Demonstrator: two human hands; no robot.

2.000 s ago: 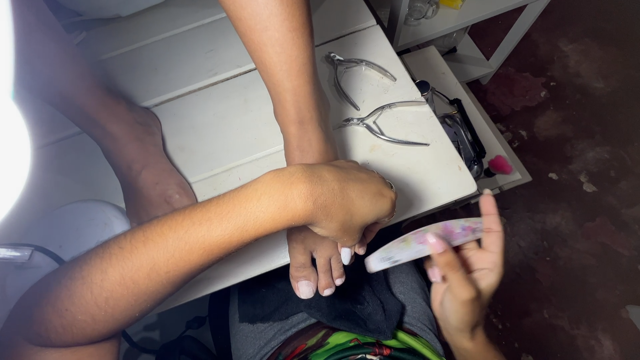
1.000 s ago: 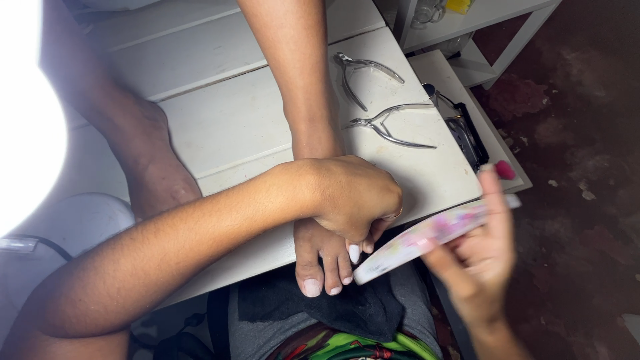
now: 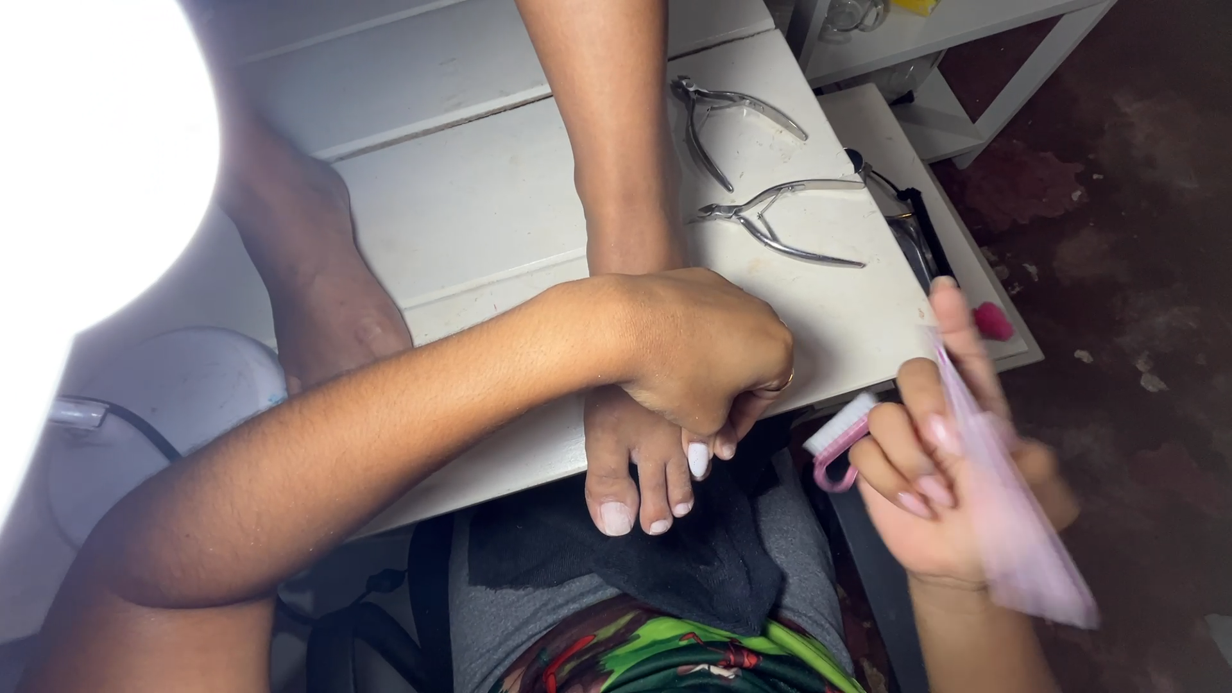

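Observation:
My left hand [image 3: 707, 346] is closed around the small toes of another person's foot [image 3: 626, 452], whose toenails are pale. Blurred by motion, a pinkish nail file [image 3: 1015, 520] is held in my right hand [image 3: 938, 462], to the right of the toes. A pink nail brush with white bristles [image 3: 842, 438] shows beside the curled fingers of that hand; whether they grip it is hard to tell. Two metal cuticle nippers, one upper [image 3: 727, 115] and one lower [image 3: 780, 217], lie on the white wooden surface [image 3: 472, 212] right of the ankle.
The person's other foot [image 3: 318, 260] rests at the left, near a bright lamp [image 3: 96, 173] and its round white base [image 3: 173, 404]. A white shelf [image 3: 924, 38] stands at the upper right, above a lower ledge [image 3: 866, 125] holding dark items. Black cloth [image 3: 712, 549] covers my lap.
My right hand has turned and moved away from the toes, swinging the file from pointing at them to slanting down at the right. The pink brush has come into view. My left hand stays on the toes.

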